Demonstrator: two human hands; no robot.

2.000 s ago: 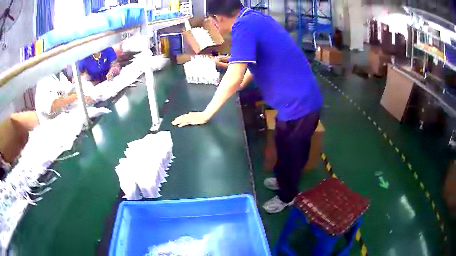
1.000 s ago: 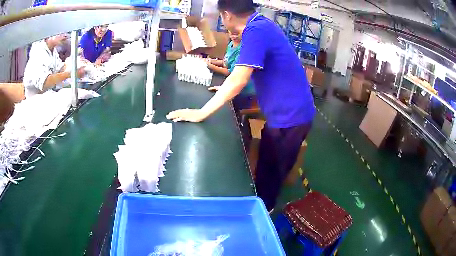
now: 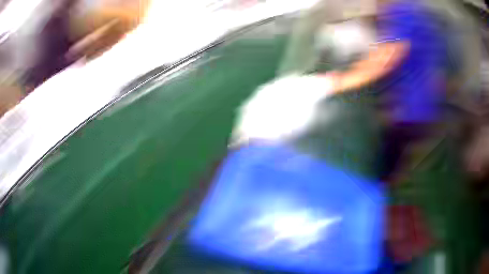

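The frame is strongly blurred. A large blue plastic tray (image 3: 354, 214) lies nearest in front of me, tilted in the picture. A shiny whitish heap (image 3: 289, 227) lies in it; single pieces cannot be told. Just beyond the tray is a white block of filled sleeves (image 3: 281, 109), its edges smeared. Neither my left hand nor my right hand is in the picture.
The green bench (image 3: 134, 155) runs along the left, with a white heap (image 3: 123, 64) beyond its edge. A person in a blue shirt (image 3: 418, 64) stands at the right, an arm reaching toward the sleeves. A dark red stool seat (image 3: 407, 233) is beside the tray.
My view has swung to the left and blurred, so the tray, sleeves and person appear farther right. The person's hand now appears at the far side of the sleeve block.
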